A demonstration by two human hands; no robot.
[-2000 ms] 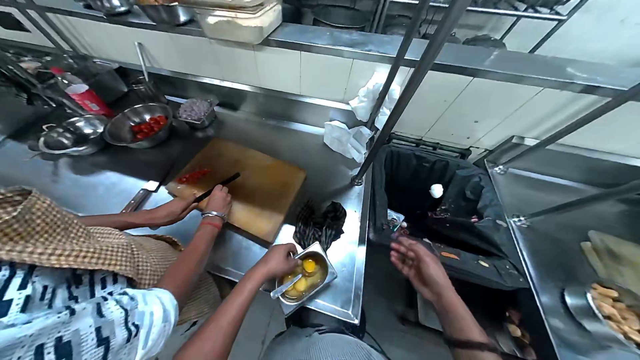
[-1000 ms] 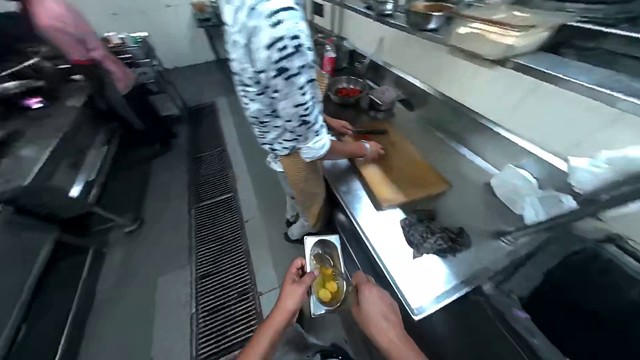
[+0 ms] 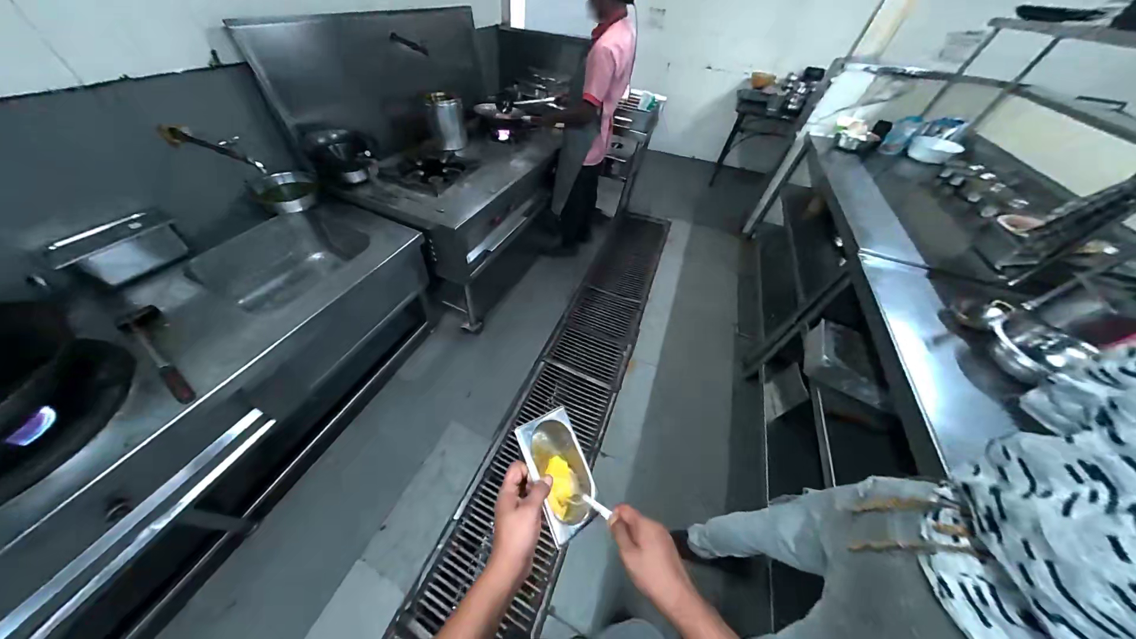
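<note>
My left hand grips the near left rim of a small rectangular steel pan, its thumb over the edge. In the pan lies yellow egg, partly mixed. My right hand is closed around the pale handle of a utensil, whose far end dips into the egg at the pan's right side; the kind of utensil is hard to tell. Both hands hold the pan and utensil above a floor drain grate.
Left stand a wok over a flame, a steel counter and a stove. A person in pink works at the stove. A drain grate runs along the aisle. At right are a steel counter and a person in a patterned shirt.
The view has swung left towards the stoves. My right hand, earlier apart from the pan, now holds the utensil in it. The egg, with distinct yolks one second ago, now looks more broken up.
</note>
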